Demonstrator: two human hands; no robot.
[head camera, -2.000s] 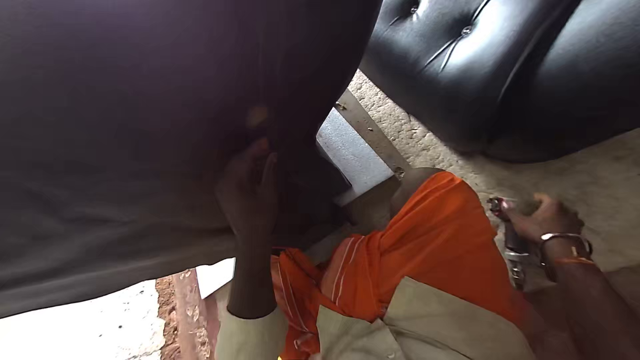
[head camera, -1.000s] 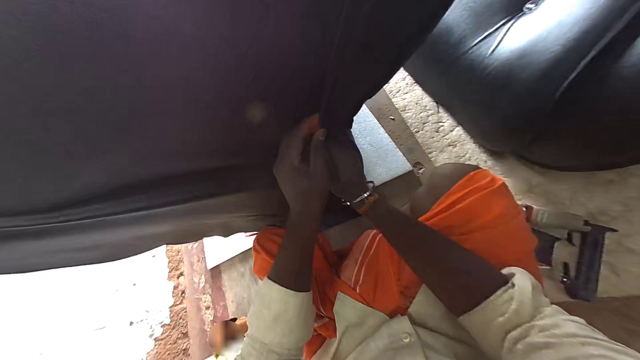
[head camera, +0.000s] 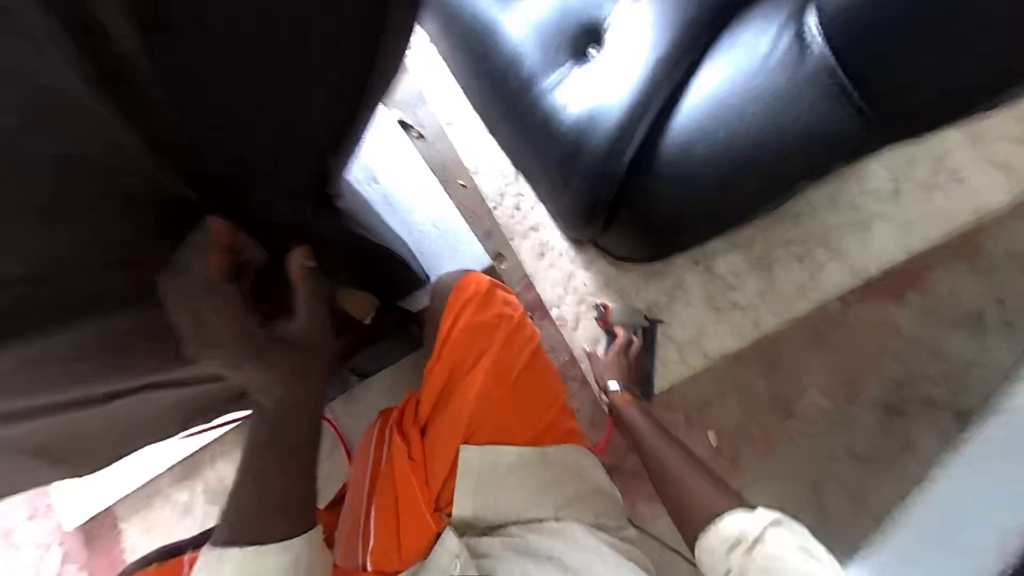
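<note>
My left hand (head camera: 256, 312) is raised at the dark upholstery cloth (head camera: 88, 208) on the left, fingers curled against its shaded fold; whether it pinches the cloth is hard to see. My right hand (head camera: 620, 360), with a bangle at the wrist, reaches down to a staple gun (head camera: 646, 352) lying on the floor near the black cushion. Its fingers lie over the tool's body, and blur hides whether they close around it. Orange cloth (head camera: 496, 376) covers my knee between the two hands.
A black tufted leather seat (head camera: 720, 160) stands at the upper right. Below it runs a pale rough floor strip (head camera: 744, 312). A wooden bar (head camera: 456, 180) with holes lies beside a pale panel (head camera: 408, 192). A red hose (head camera: 606, 438) shows near my right forearm.
My right hand has left the dark cloth, where it was beside my left hand, and moved right to the staple gun on the floor. My left hand stays at the cloth.
</note>
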